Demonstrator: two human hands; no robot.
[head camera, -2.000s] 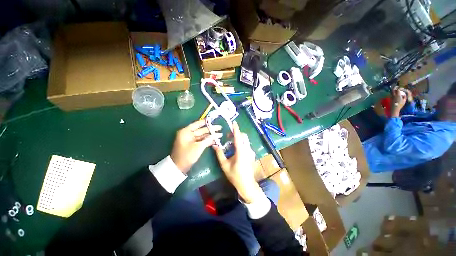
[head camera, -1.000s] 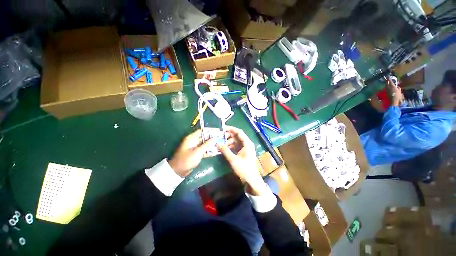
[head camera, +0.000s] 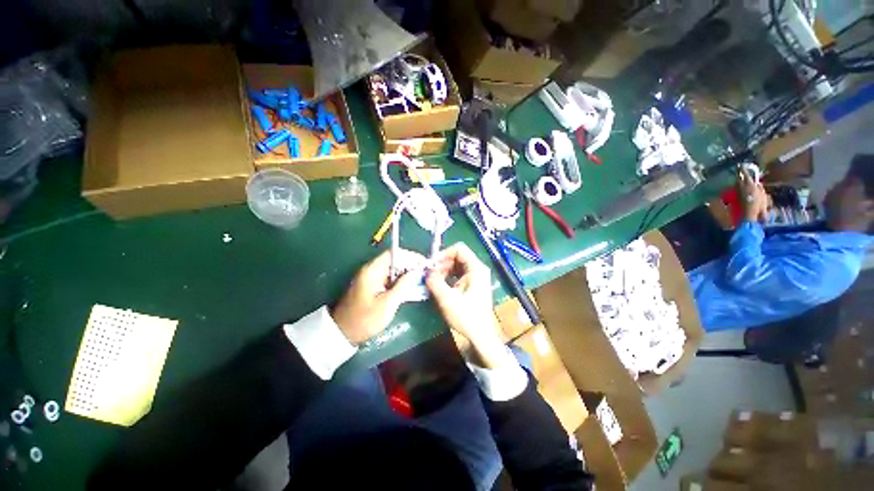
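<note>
A white loop-shaped housing (head camera: 397, 230) is held above the bench's front edge, its loop end pointing away from me. My left hand (head camera: 368, 297) grips its solid end from the left. My right hand (head camera: 462, 290) pinches at the solid end from the right, with thumb and finger close together. A small blue-and-white patch shows between the fingers; fine detail there is too blurred to tell. Another white loop-shaped part (head camera: 426, 208) lies on the bench just beyond.
Blue cells (head camera: 293, 113) lie in a carton behind a clear cup (head camera: 278, 198) and glass jar (head camera: 352, 196). Red-handled pliers (head camera: 547, 219) and a long black-handled tool (head camera: 502, 265) lie right. A carton holds white parts (head camera: 637, 307). A person in blue (head camera: 781, 278) sits right.
The housing was tilted with my hands apart two seconds ago. It now points away from me, and my right fingers have closed in over its solid end.
</note>
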